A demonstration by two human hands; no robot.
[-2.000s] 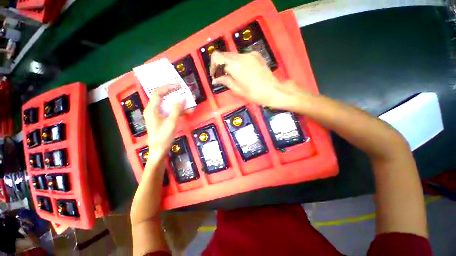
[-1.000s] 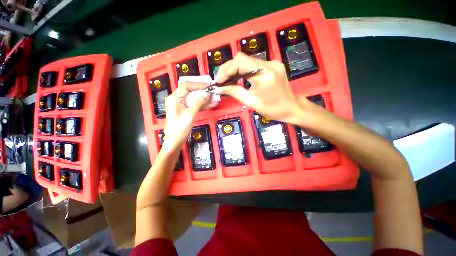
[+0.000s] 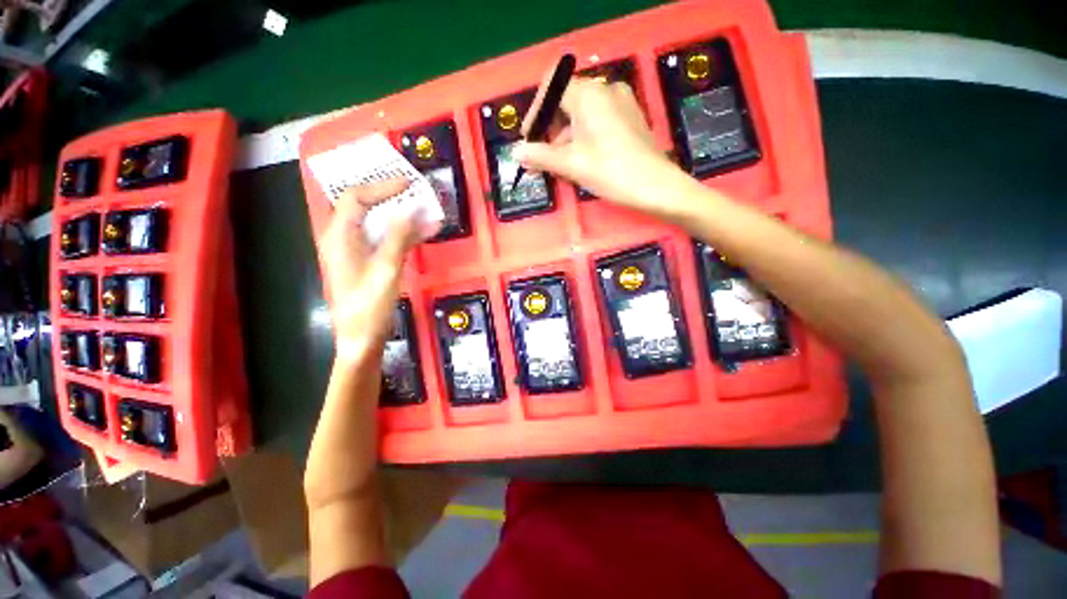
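My left hand (image 3: 372, 252) holds a white label sheet (image 3: 360, 167) with rows of small dark marks, over the upper left of the red foam tray (image 3: 562, 431). My right hand (image 3: 603, 140) grips slim dark tweezers (image 3: 548, 100). Their tip is over a black phone unit (image 3: 523, 197) in the tray's upper row. Whether a small label is at the tip, I cannot tell. Each unit I see uncovered has a gold disc near its upper end. My right hand partly covers the neighbouring unit, and the sheet hides the tray's upper left pocket.
Another red tray (image 3: 201, 293) with black units lies to the left. A white sheet (image 3: 1009, 345) lies on the dark green bench (image 3: 936, 199) at the right. A pale edge strip (image 3: 936, 59) runs behind. Cardboard boxes (image 3: 269, 503) stand below at the left. A person's arm shows at the left edge.
My hands were together at the sheet and are now apart. My right hand has brought the tweezers down over an upper-row unit. My left hand has moved left with the sheet, now spread open.
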